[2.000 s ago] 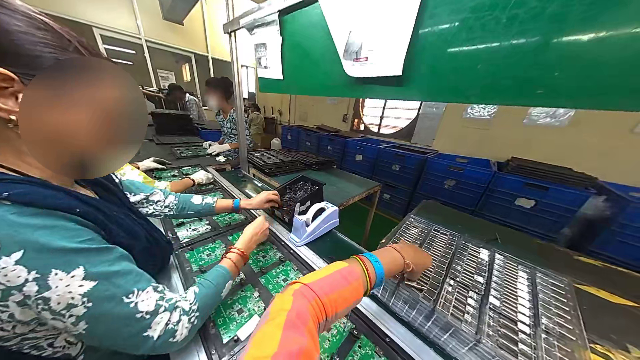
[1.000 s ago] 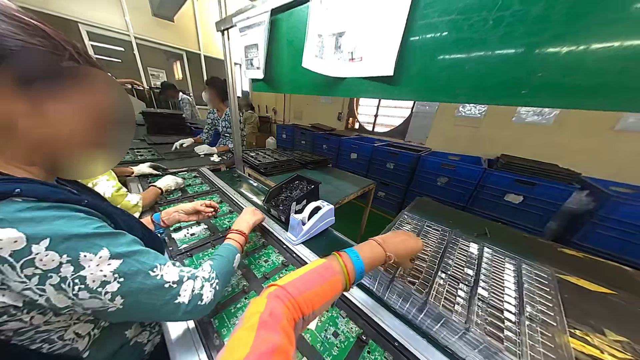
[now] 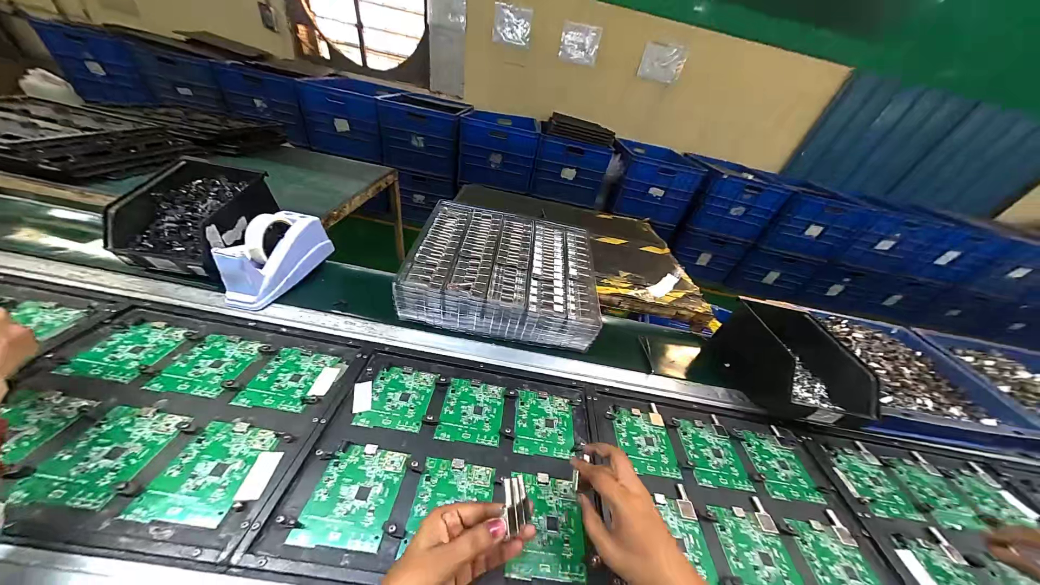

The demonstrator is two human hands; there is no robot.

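In the head view my left hand (image 3: 467,540) grips several small metal parts (image 3: 517,505) side by side between thumb and fingers. My right hand (image 3: 621,508), just to its right, has its thumb and fingers around a small metal part (image 3: 582,471) above the tray. Both are over a green circuit board (image 3: 552,524) in the black tray frame (image 3: 317,455). Boards in the frames to the right (image 3: 760,540) bear upright-lying metal parts near their upper edges. A stack of clear plastic trays (image 3: 500,276) filled with rows of metal parts sits beyond the line.
A black bin of dark parts (image 3: 191,215) and a tape dispenser (image 3: 272,256) stand at left. At right are a black bin (image 3: 792,366) and blue trays of metal parts (image 3: 902,366). Blue crates (image 3: 504,154) line the wall. Other people's hands show at the left (image 3: 12,345) and right edges (image 3: 1016,544).
The view has swung right and down. My right hand, earlier at the stack of clear trays, is now over the circuit boards. My left hand has come into view holding metal parts.
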